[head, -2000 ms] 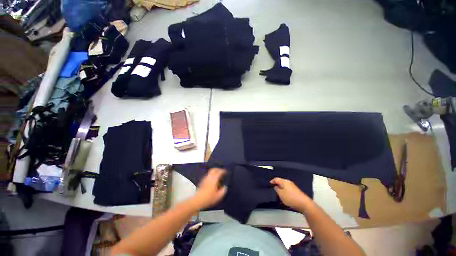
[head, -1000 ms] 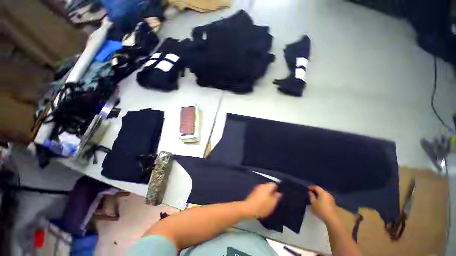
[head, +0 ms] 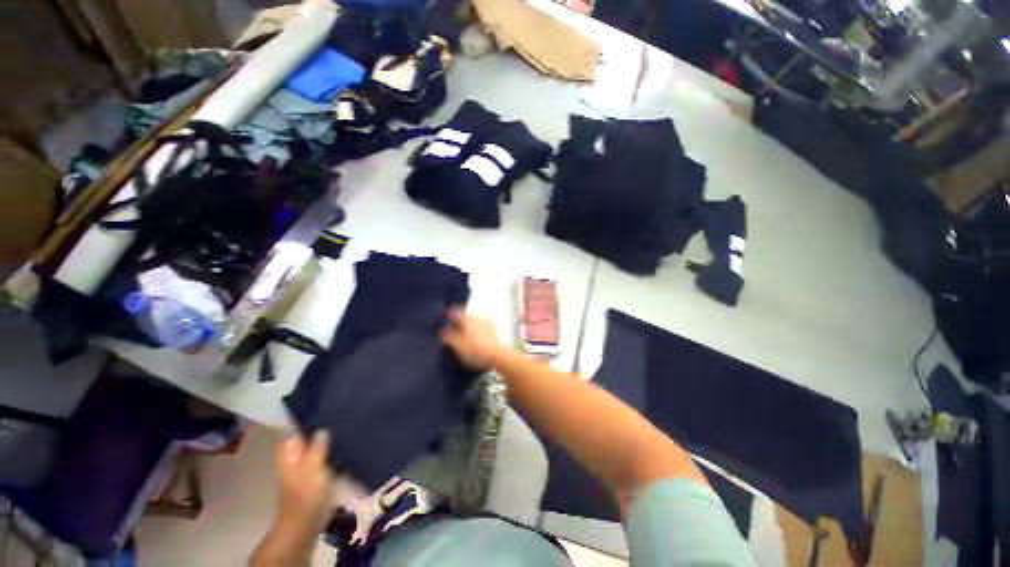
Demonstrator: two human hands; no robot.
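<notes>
A dark cut piece (head: 388, 393) is held spread over the near part of the stack of cut pieces (head: 404, 288) at the left. My left hand (head: 303, 471) grips its near left corner at the table's edge, slightly blurred. My right hand (head: 473, 340) reaches across and holds its right edge near the stack. The mottled pattern weight (head: 487, 426) stands right of the piece, partly hidden by it and by my right arm. The large cut panel (head: 731, 404) lies flat at the right, with dark cloth in front of it, partly behind my right arm.
A cream and red-brown block (head: 539, 316) lies right of the stack. Two tied bundles (head: 471, 166) (head: 724, 249) flank the large pile of panels (head: 626, 188). Shears (head: 867, 521) lie on brown paper (head: 903, 498). Scraps and a metal bar (head: 266, 305) are at the left.
Both hands have moved left from the dark cloth before the large panel to the stack, carrying a dark piece. The camera view has turned left.
</notes>
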